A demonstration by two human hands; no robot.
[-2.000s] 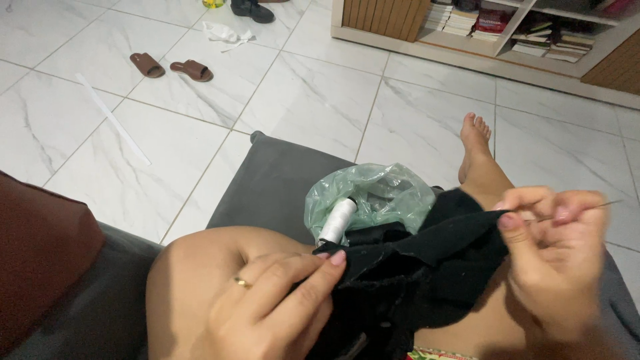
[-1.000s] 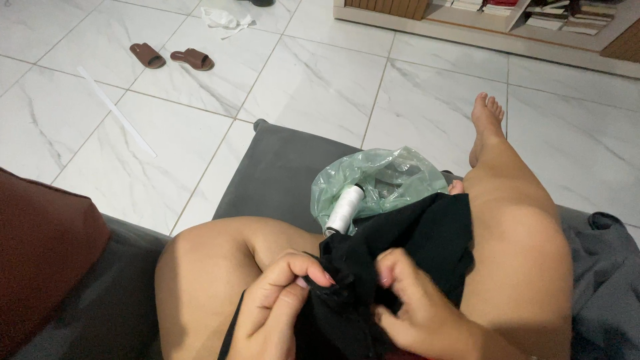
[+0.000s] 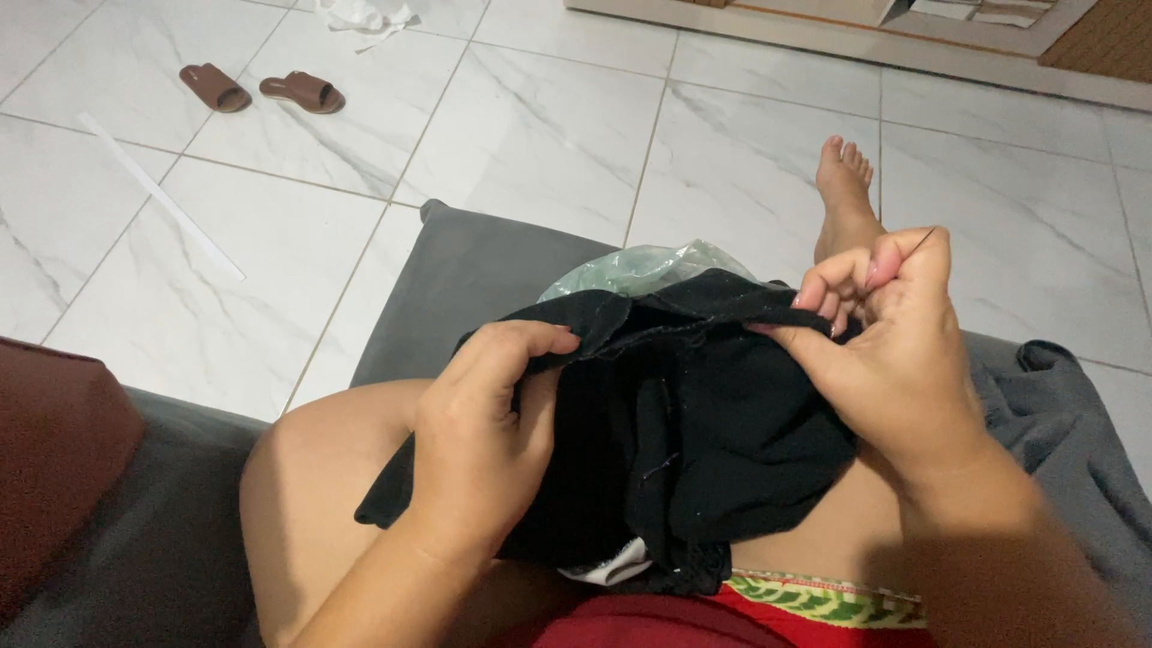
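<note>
A black cloth garment (image 3: 756, 441) lies over my lap, its upper edge stretched between both hands. My left hand (image 3: 490, 414) pinches that edge between thumb and fingers at the left. At the right, my right hand (image 3: 891, 333) grips the edge between thumb and fingers, and a thin dark needle (image 3: 927, 238) sticks up by its index finger. Loose light threads show along the cloth's seam. Behind the garment, a translucent green plastic bag (image 3: 648, 268) is partly covered. The white thread spool seen earlier is hidden.
Under my legs is a grey cushioned seat (image 3: 486, 243). A dark red cushion (image 3: 54, 468) stands at the left, and grey fabric (image 3: 1062, 414) is bunched at the right. Brown slides (image 3: 301, 91), a white strip (image 3: 166, 200) and crumpled white material (image 3: 364, 16) lie on the tiles. A shelf unit (image 3: 810, 36) stands beyond.
My hands have moved apart from close together, spreading the garment's edge between them. The cloth now covers the white spool and much of the green bag.
</note>
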